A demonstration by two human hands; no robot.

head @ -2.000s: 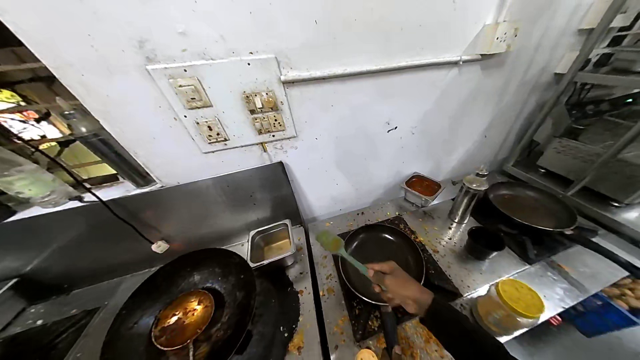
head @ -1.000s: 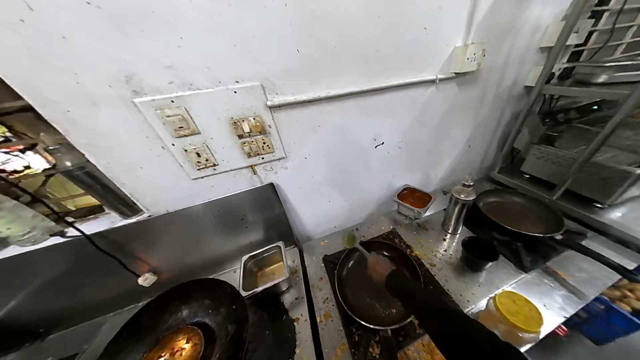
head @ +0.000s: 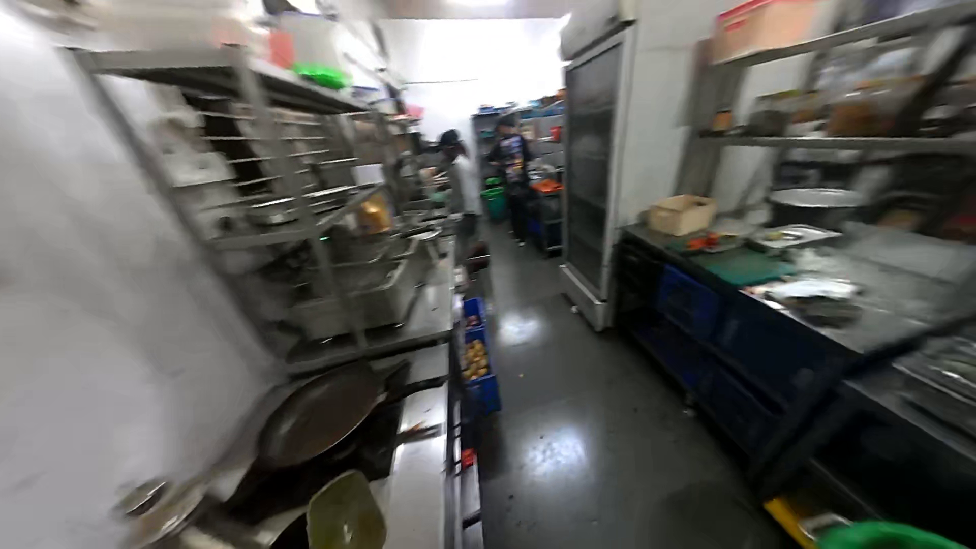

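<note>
Neither my left hand nor my right hand shows in the head view now. At the lower left, a dark frying pan (head: 324, 415) rests on the stove, its handle pointing right. Below it, at the bottom edge, is a blurred greenish, flat-ended thing (head: 347, 512), perhaps a spatula head; what holds it is out of sight. A shiny metal container (head: 145, 497) stands at the bottom left, also blurred. The pan that was being worked in is outside the view.
A steel rack (head: 286, 152) stands beyond the stove. Blue crates (head: 480, 385) with potato-like items sit along the aisle (head: 541, 404). A glass-door fridge (head: 598, 168) and a worktop (head: 743, 267) line the right side. Two people are far down the aisle.
The view has swung strongly right and up toward the aisle. My right hand, seen over the nearer frying pan in both earlier frames, is now out of view.
</note>
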